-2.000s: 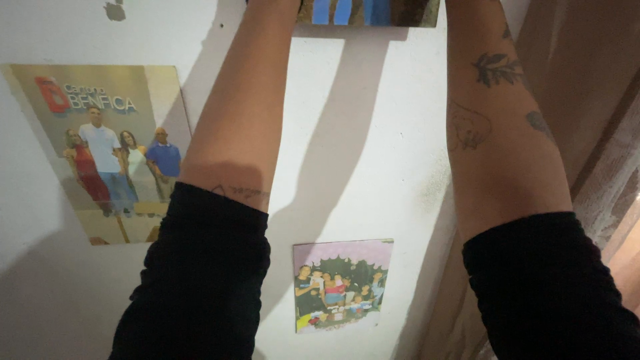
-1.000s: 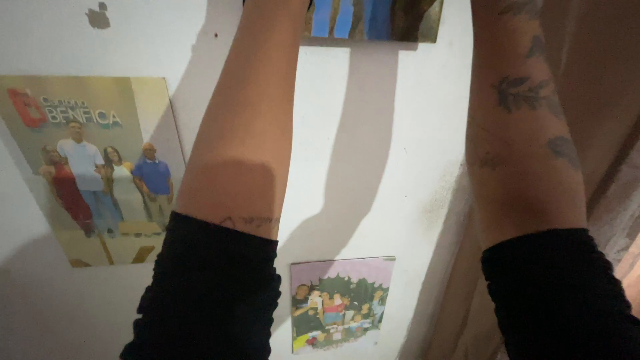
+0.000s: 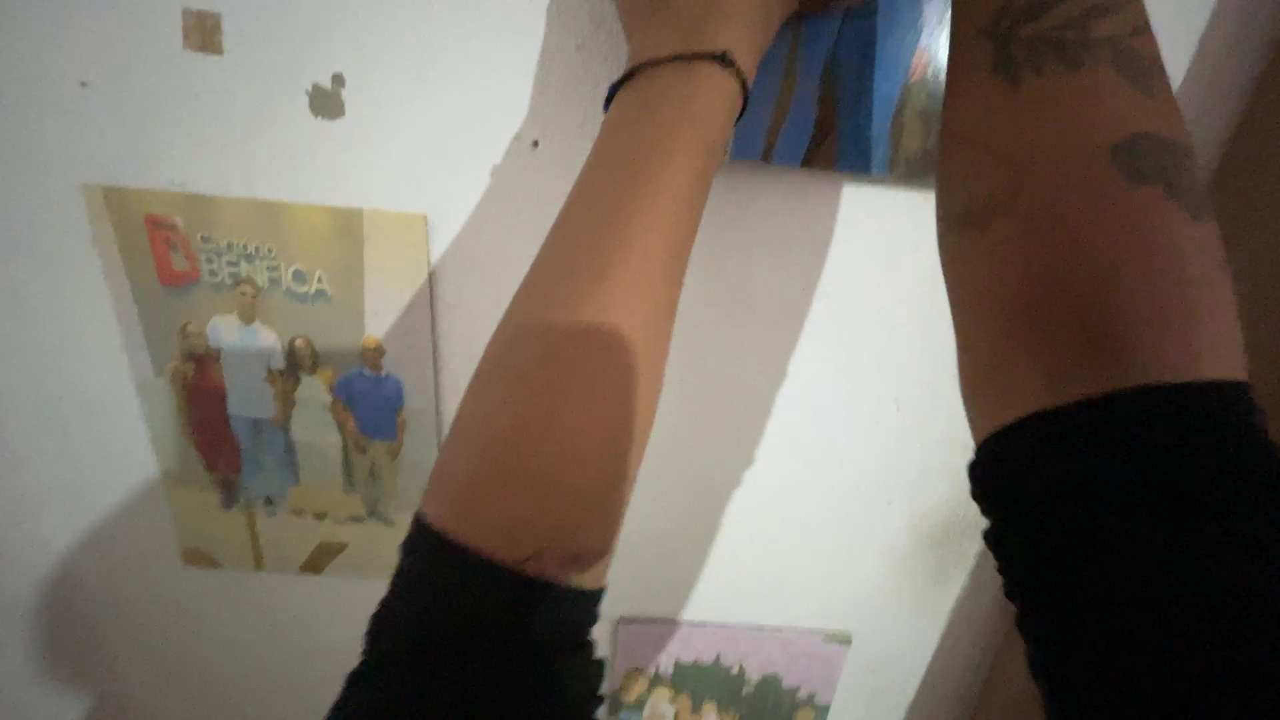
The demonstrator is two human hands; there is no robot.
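Observation:
Both my arms, in black sleeves, reach up along a white wall. My left hand (image 3: 705, 22) shows only in part at the top edge, a dark cord bracelet at its wrist. It lies over or beside the upper left of a glossy picture (image 3: 850, 110) with blue shapes, cut off by the frame; its fingers are hidden, so a grip cannot be told. My right hand is beyond the top edge; only the tattooed forearm shows, passing in front of the picture's right side.
A group photo print (image 3: 300, 400) is on the wall at the left, above it a brown square patch (image 3: 203, 32) and a dark mark (image 3: 327, 97). Another photo print (image 3: 735, 665) is at the bottom edge. Brownish fabric or surface borders the right side.
The view has shifted, and my left wrist with its bracelet and part of the hand now show. More of the blue picture's lower part is visible between my forearms.

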